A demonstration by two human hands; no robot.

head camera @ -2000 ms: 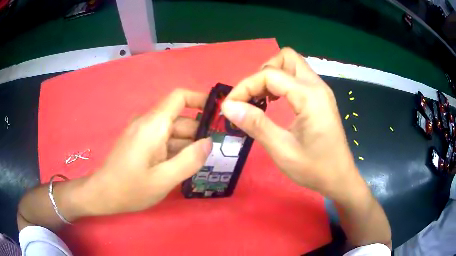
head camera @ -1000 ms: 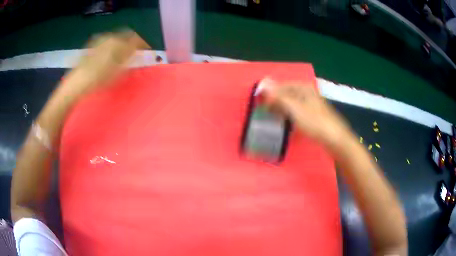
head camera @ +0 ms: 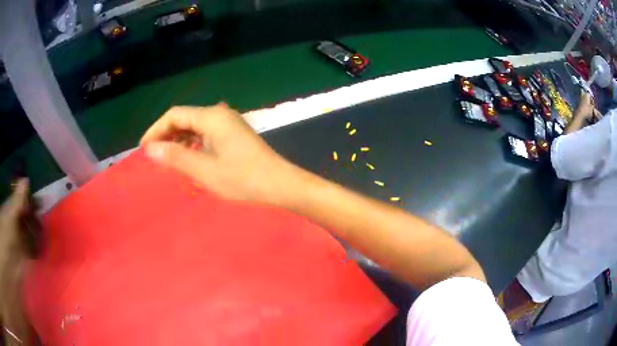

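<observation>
The plain red mat [head camera: 203, 270] fills the lower left, with a few thin white strands on its lower left part. My right hand [head camera: 210, 152] is over its upper edge, fingers curled towards the thumb; a small dark-red bit shows between them, too unclear to name. My left hand [head camera: 13, 236] is blurred and cut off by the left edge of the picture. Something dark lies against its fingers; I cannot tell whether it is held. No phone unit shows on the visible part of the mat.
Small yellow pieces [head camera: 370, 166] lie on the dark bench [head camera: 433, 176]. Waiting phones [head camera: 478, 111] are clustered at the right, beside a person in white [head camera: 588, 176]. Beyond the white rail [head camera: 365, 91], a phone unit [head camera: 341, 57] and others lie on the green conveyor. A pale post [head camera: 44, 94] stands left.
The view has swung to the right. The phone unit under my right hand is no longer seen on the mat. My left hand is now at the left picture edge.
</observation>
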